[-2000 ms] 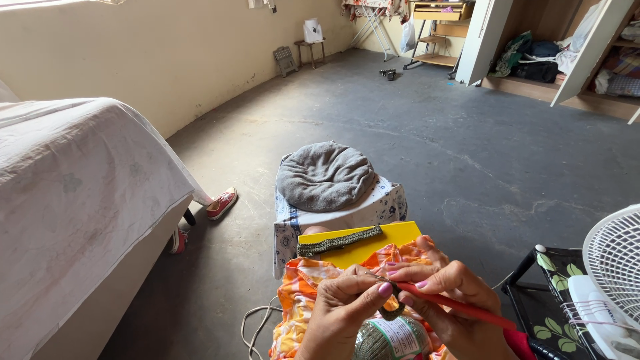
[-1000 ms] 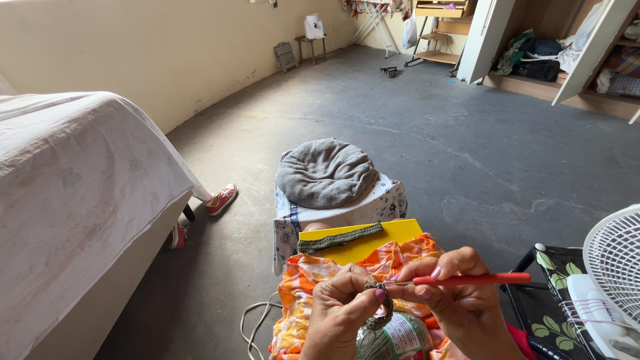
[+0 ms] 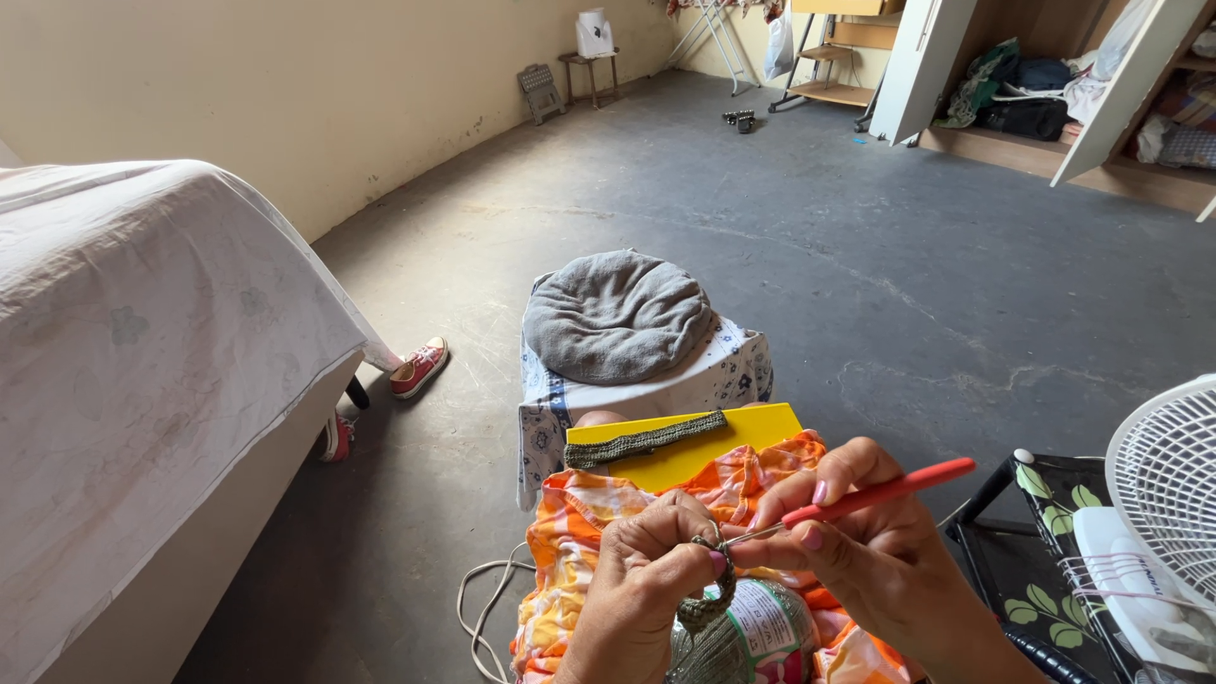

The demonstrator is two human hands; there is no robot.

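My left hand (image 3: 655, 579) pinches a small curved piece of green crochet (image 3: 708, 598) between thumb and fingers. In my right hand (image 3: 855, 532) is a crochet hook with a red handle (image 3: 879, 491), its metal tip at the edge of that piece. Below both hands a ball of green yarn (image 3: 703, 655) with a paper label rests on orange checked cloth (image 3: 570, 570) over my lap. A flat green crocheted strip (image 3: 646, 443) lies across a yellow board (image 3: 760, 424) just beyond the cloth.
A grey round cushion (image 3: 617, 318) sits on a cloth-covered seat ahead. At left stands a bed with a white sheet (image 3: 142, 313), red sneakers (image 3: 419, 369) beside it. A white fan (image 3: 1168, 484) and a leaf-patterned stand (image 3: 1045, 579) are at right. A cord (image 3: 484, 617) hangs left of my lap.
The red-handled hook, level one second ago, now slants upward to the right. It stays in my right hand, and my left hand still holds the green crochet.
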